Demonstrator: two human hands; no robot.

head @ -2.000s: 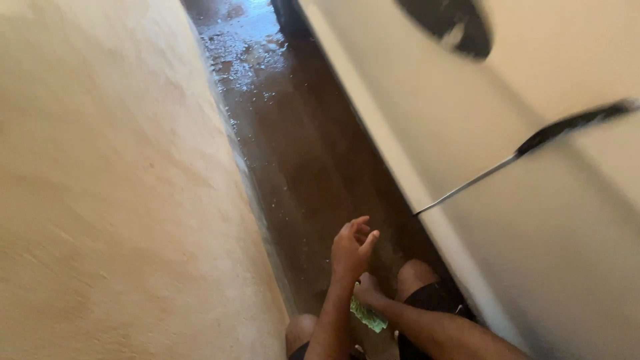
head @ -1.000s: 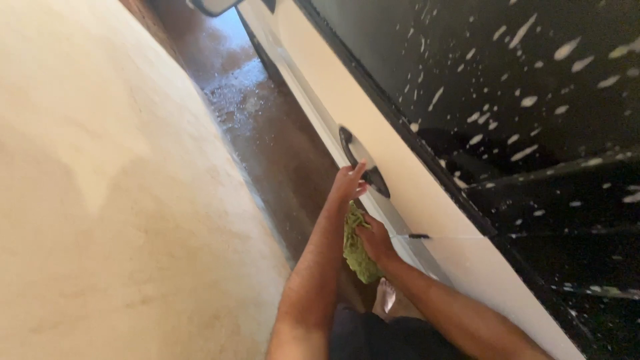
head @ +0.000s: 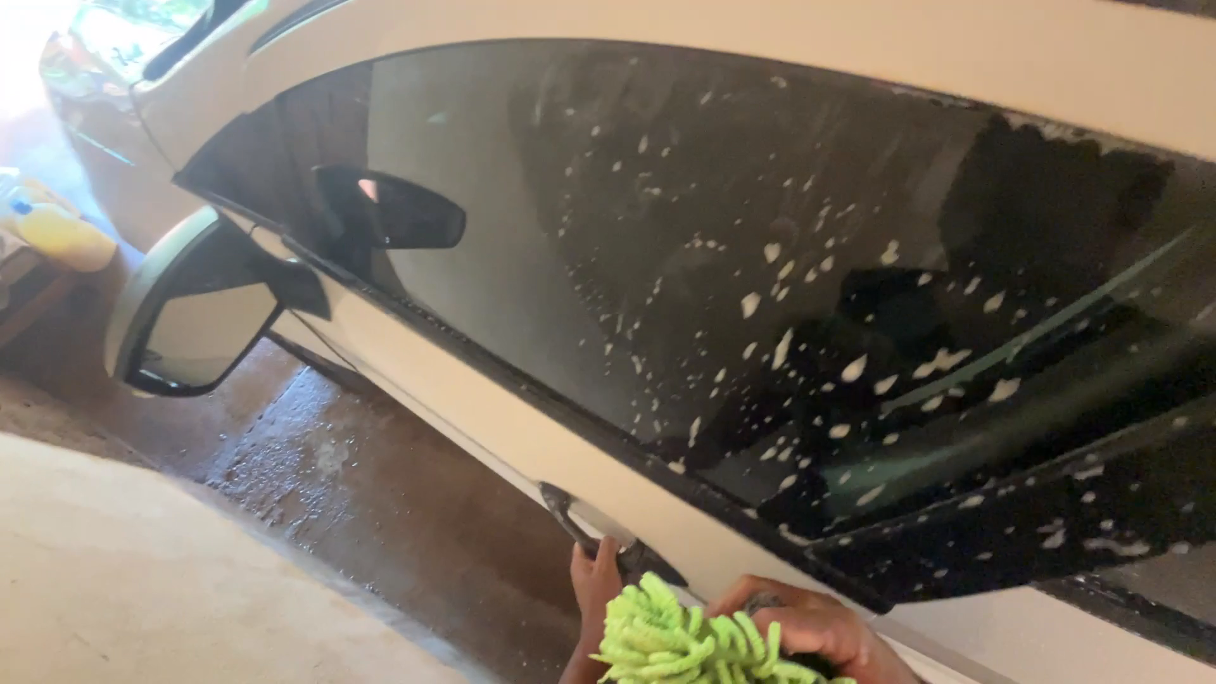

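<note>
My left hand (head: 597, 568) is at the black door handle (head: 567, 522) of a light-coloured car, fingers around or against it. Just right of it, at the bottom edge, my right hand (head: 822, 627) is closed on a lime-green microfiber chenille wash mitt or cloth (head: 679, 636), whose lower part is cut off by the frame. Above both hands lies the dark side window (head: 722, 285), dotted with white foam or water spots. The door panel (head: 456, 380) runs below the glass.
The side mirror (head: 204, 304) juts out at left. A pale wall (head: 171, 570) runs along the lower left, with wet brown floor (head: 408, 513) between it and the car. A yellowish container (head: 62, 233) stands at the far left.
The view has swung up to the window and mirror. My left hand was near the floor two seconds ago and reached the door handle one second ago. The green mitt is now higher, near the door.
</note>
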